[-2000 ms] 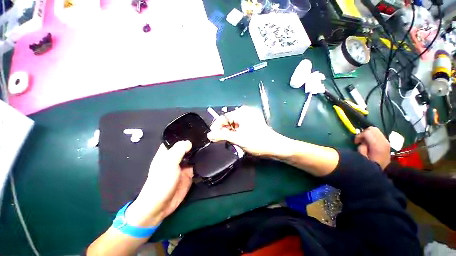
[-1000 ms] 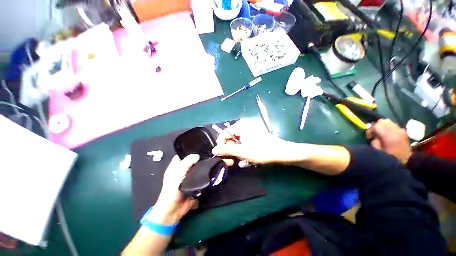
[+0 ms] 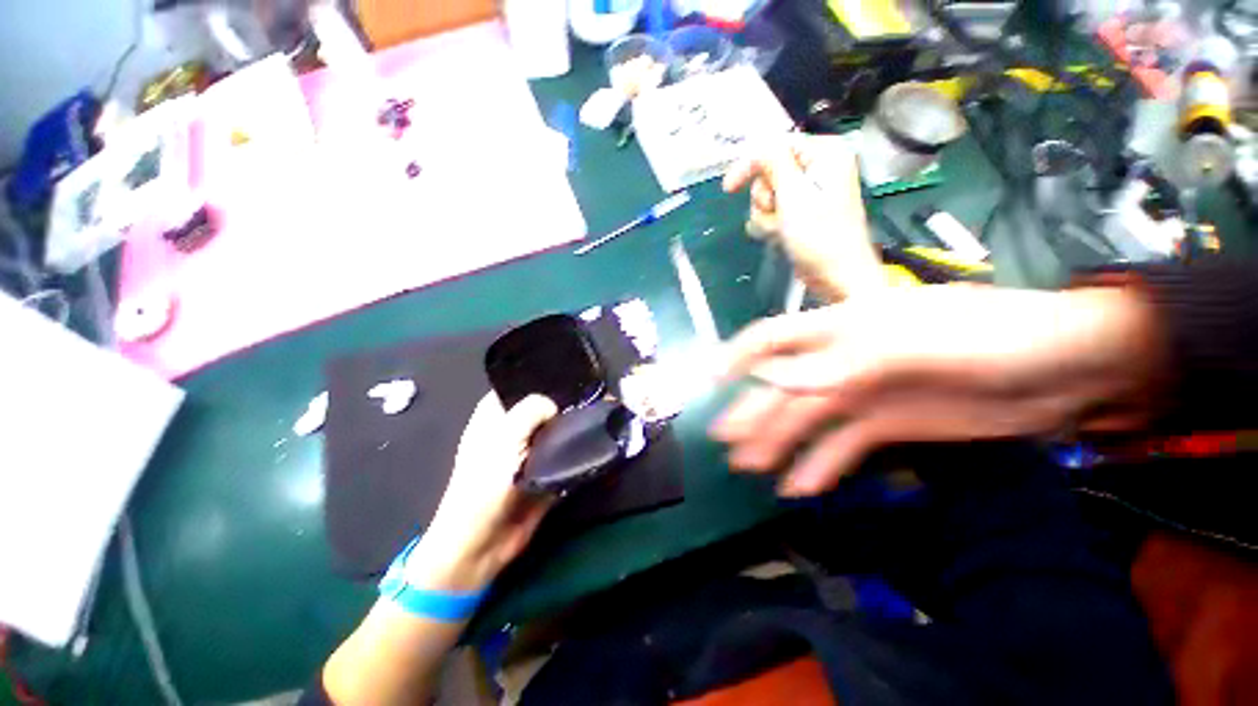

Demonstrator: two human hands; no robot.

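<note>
My left hand [image 3: 494, 469] holds the glossy black hinged case [image 3: 580, 448], which stands open like a clamshell above the black mat [image 3: 400, 483]. A small white piece shows at the case's right edge. My right hand [image 3: 807, 207] is raised beside the white parts tray [image 3: 711, 124], away from the case. Its fingers are bent and blurred, and whether they hold something cannot be told. Its wrist and forearm are partly hidden behind another person's hand [image 3: 911, 379], which reaches in from the right, blurred, with fingers spread near the mat's right edge.
Small white pieces [image 3: 393, 396] lie on the mat. Tweezers [image 3: 694, 290] and a blue-handled screwdriver [image 3: 635, 224] lie above it. The pink sheet [image 3: 276, 297] is at upper left. A round reel [image 3: 917, 117], yellow-handled tool and cables crowd the right. A white sheet [image 3: 76, 469] is at left.
My right hand has left the case and moved up and right toward the parts tray. The other person's hand has come leftward from the tool area. My left hand still holds the open case.
</note>
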